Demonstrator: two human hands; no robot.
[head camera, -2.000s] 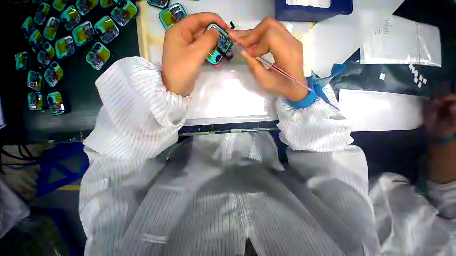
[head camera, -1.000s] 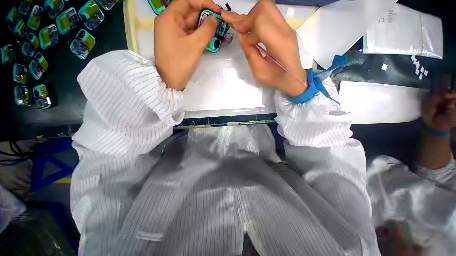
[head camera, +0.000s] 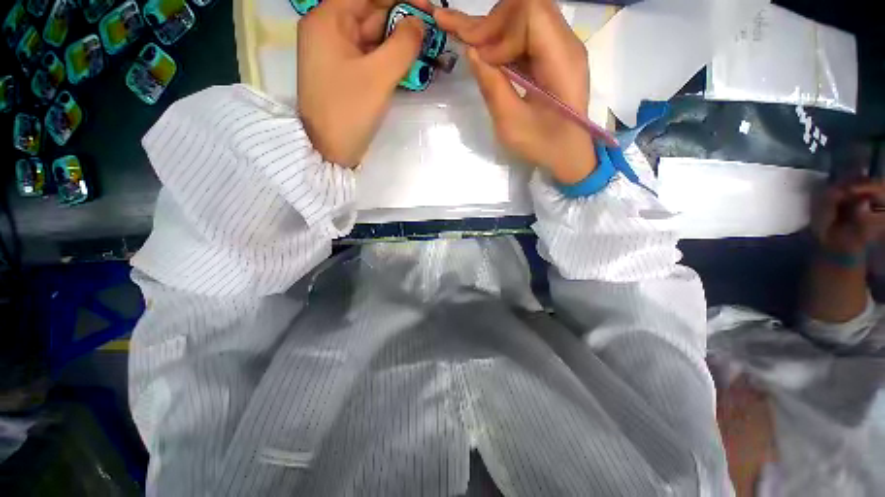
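My left hand (head camera: 351, 82) holds an open watch case (head camera: 418, 76) with a teal rim, above the white mat (head camera: 427, 180). The thumb lies over the case and hides part of its inside. A small dark piece (head camera: 447, 60) sticks out at the right edge of the case. My right hand (head camera: 534, 92) is just right of the case and grips pink tweezers (head camera: 563, 109), whose rear end points down towards the wrist. The tweezer tip is hidden by the fingers. A blue strap (head camera: 604, 173) is around my right wrist.
Several open watch cases (head camera: 151, 74) lie on the dark green bench at left. At right are white sheets (head camera: 737, 197), a clear bag (head camera: 784, 58) and small white squares (head camera: 810, 129). Another person's hand (head camera: 854, 209) is at the far right edge.
The whole view has shifted, so the hands and the bench appear higher and slightly further left. The pink tweezers now show more clearly along my right hand. Both hands keep their holds.
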